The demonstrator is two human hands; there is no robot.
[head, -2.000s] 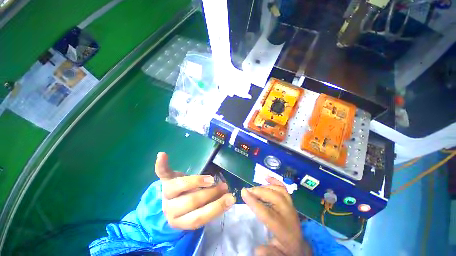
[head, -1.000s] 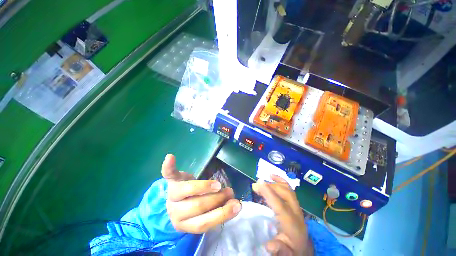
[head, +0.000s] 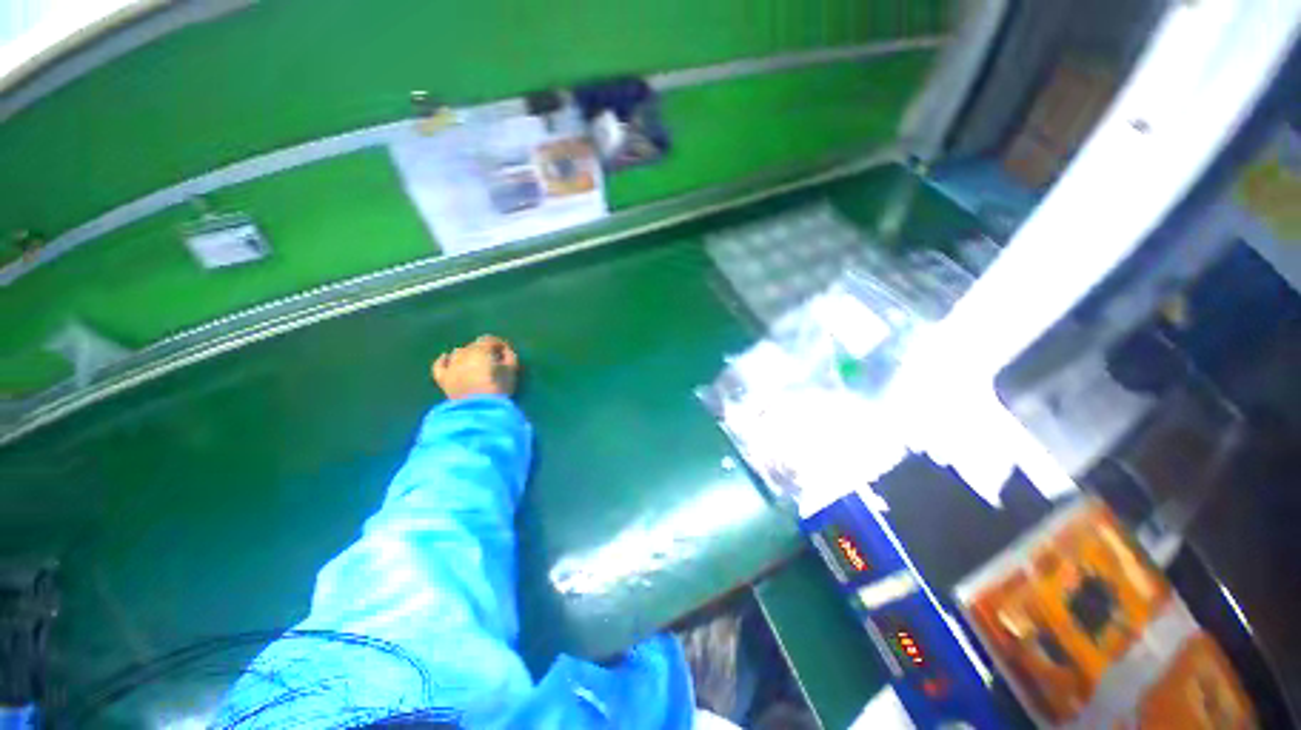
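Note:
My left hand (head: 481, 368) is stretched out over the green bench top (head: 286, 442), small and blurred, with the fingers curled in. Whether it holds anything cannot be told. My right hand is out of the picture; a bit of blue sleeve shows at the bottom edge. The orange fixture with the dark round centre (head: 1087, 602) lies at the lower right, blurred. Part of the second orange fixture (head: 1201, 693) is cut off by the bottom edge.
Clear plastic bags (head: 813, 392) lie left of the machine's white frame (head: 1099, 214), with a clear blister tray (head: 799, 257) behind them. The blue control panel (head: 902, 628) shows red digits. An instruction sheet (head: 492, 186) hangs on the green back panel. Dark cables (head: 29, 613) are at the lower left.
The view has swung left, so the machine is now at the lower right. My left hand has moved away from my right hand and out over the bench. My right hand has left the picture.

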